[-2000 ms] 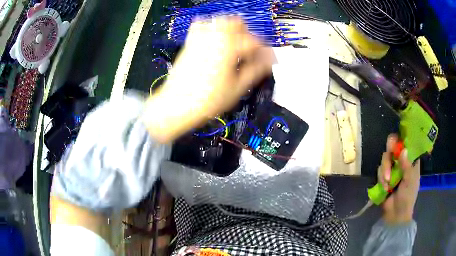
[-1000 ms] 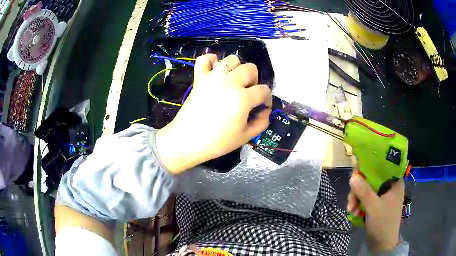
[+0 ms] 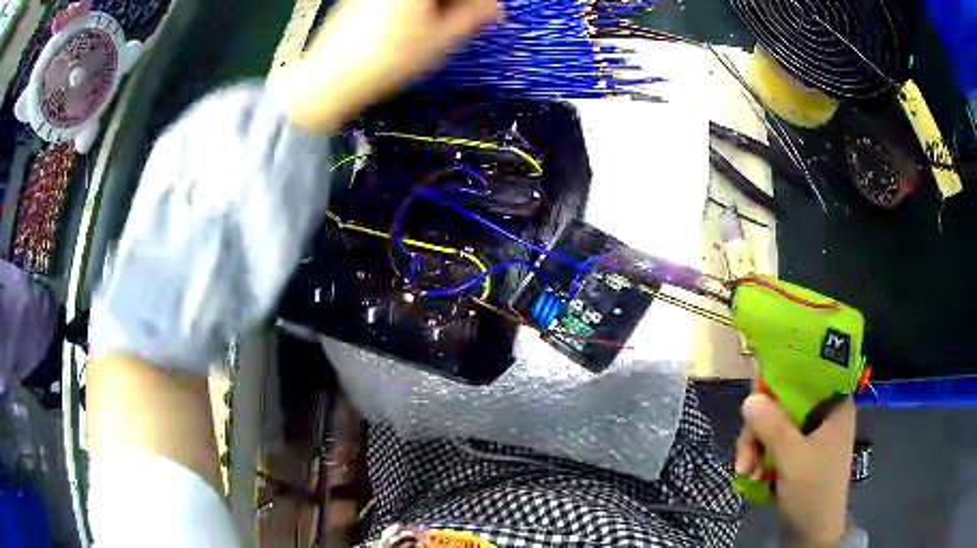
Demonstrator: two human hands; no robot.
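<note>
My right hand (image 3: 806, 450) grips the handle of the green soldering gun (image 3: 793, 332). The gun's purplish barrel points left, its front end over the upper part of the small black cover (image 3: 632, 310) with the circuit board (image 3: 579, 321) and blue component (image 3: 545, 310). The large black housing (image 3: 429, 332) lies beside it, with blue and yellow wires looped inside. My left hand (image 3: 375, 54) is blurred and partly cut off by the top edge, its fingers at the left part of the blue lead wires (image 3: 536, 54). Whether it holds a wire cannot be told.
Bubble wrap (image 3: 514, 412) lies under the housing. Pliers and a pale tool lie on the pale board (image 3: 702, 353). At right are a black spiral fan grille (image 3: 820, 37), a yellow-rimmed round item (image 3: 787, 96) and a dark round dish (image 3: 878, 169). A small fan (image 3: 77, 81) stands far left.
My left hand has moved up and away from the housing to the blue lead wires, uncovering the looped wires. The soldering gun came left over the board earlier and has since barely moved.
</note>
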